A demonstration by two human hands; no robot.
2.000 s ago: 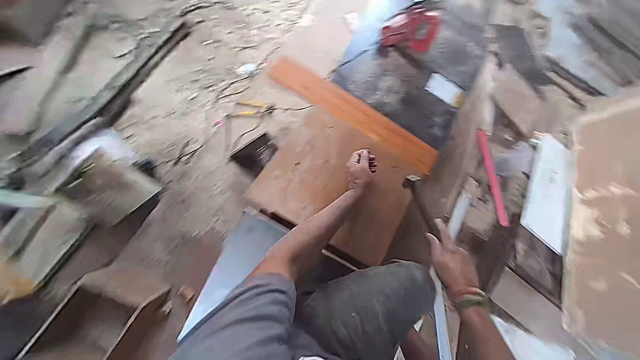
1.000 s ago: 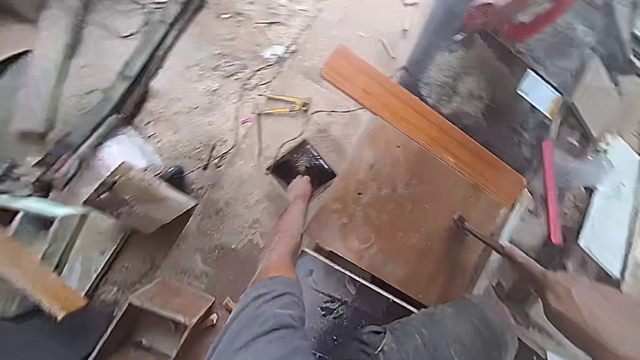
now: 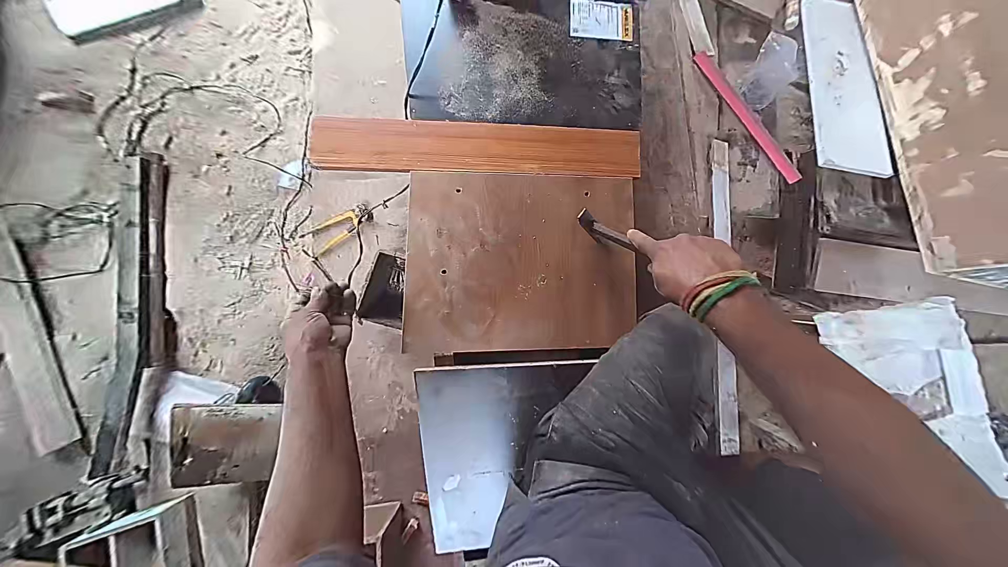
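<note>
My right hand (image 3: 693, 264) is closed around the dark handle of a hammer (image 3: 602, 230), whose head is over the upper right of a brown wooden panel (image 3: 512, 268). Several small holes show in the panel. An orange-brown wood strip (image 3: 476, 147) lies along its far edge. My left hand (image 3: 319, 319) is low beside a small dark tray (image 3: 378, 295) of what look like nails. Its fingers are curled near a thin black cable (image 3: 360, 252) and yellow-handled pliers (image 3: 335, 232); whether they grip anything is unclear.
Beyond the strip is a dark, dusty board (image 3: 520, 71). A red strip (image 3: 746, 118), a white board (image 3: 846, 87) and a large brown panel (image 3: 945, 134) lie to the right. Wood scraps (image 3: 130, 315) are at left. A light glossy panel (image 3: 465, 457) stands near my legs.
My left hand was over the brown panel, then at the dark tray; now it is just left of the tray. The hammer stays in my right hand. The view has turned.
</note>
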